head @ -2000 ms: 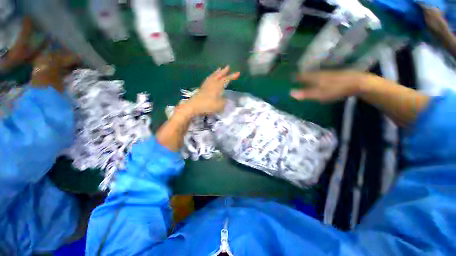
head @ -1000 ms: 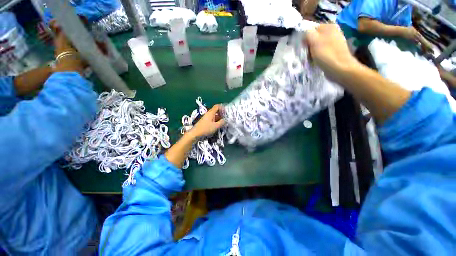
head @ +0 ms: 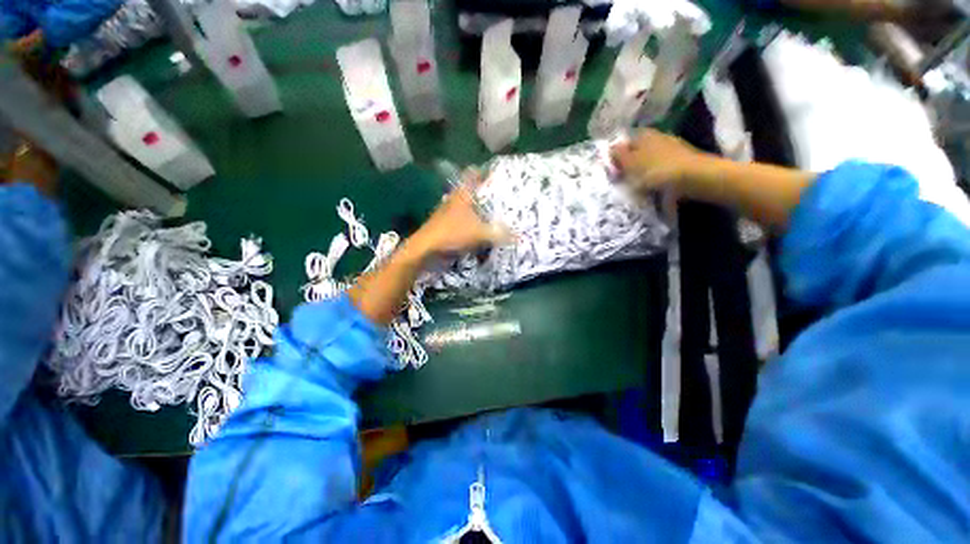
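Note:
A clear plastic bag (head: pixel 574 207) full of coiled white cables lies on the green bench in front of me. My left hand (head: pixel 463 221) is at the bag's left end; it is blurred, and its fingers touch the plastic. My right hand (head: pixel 651 165) grips the bag's upper right corner. A small loose heap of coiled cables (head: pixel 404 338) lies left of the bag, partly hidden by my left forearm. A larger heap of coiled cables (head: pixel 170 308) lies further left. A thin pale strip or sliver pile (head: pixel 473 332) lies below the bag.
White retail boxes with red marks (head: pixel 374 106) stand along the far side. Black trays with white strips (head: pixel 697 319) lie right of the bag. White pieces (head: pixel 851 117) are stacked at upper right. Another worker's blue sleeve (head: pixel 32 287) is at the left edge.
The bag has come down from its raised, tilted position and lies flatter on the bench. My right hand has lowered with it. The camera view has shifted.

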